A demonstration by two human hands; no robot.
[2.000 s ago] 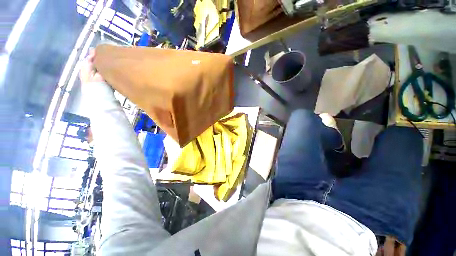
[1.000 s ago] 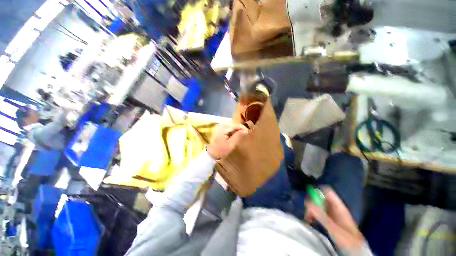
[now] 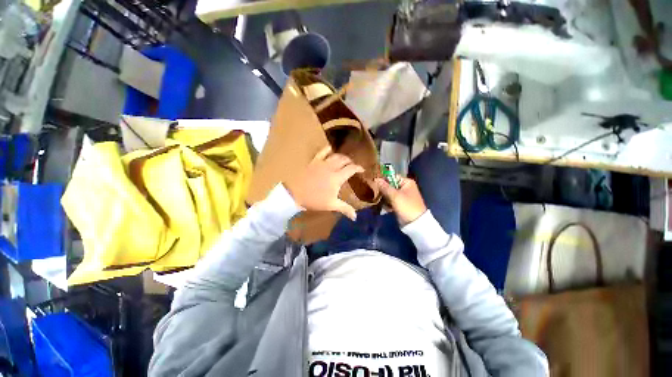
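A tan-brown tote bag [image 3: 284, 147] is over my lap, its mouth open toward the upper right with the darker inside and handle loops showing. My left hand [image 3: 326, 180] is on the near side of the bag at the mouth, thumb and fingers spread around the rim. My right hand [image 3: 401, 195] is at the right corner of the mouth, fingertips at the rim, with a small green tool [image 3: 390, 175] held in it. The tool's tip and any thread are too small to tell.
Green-handled scissors [image 3: 487, 124] lie on the white machine table [image 3: 553, 147] at upper right. A yellow heap [image 3: 169, 199] lies at left. Another brown bag [image 3: 582, 331] is at lower right. A dark round bin [image 3: 306, 53] stands beyond the bag, near a beige piece [image 3: 387, 92].
The bag, earlier held out far left, is now over the lap with its mouth open. My right hand has come up from the lower right to the bag's rim. The view has shifted.
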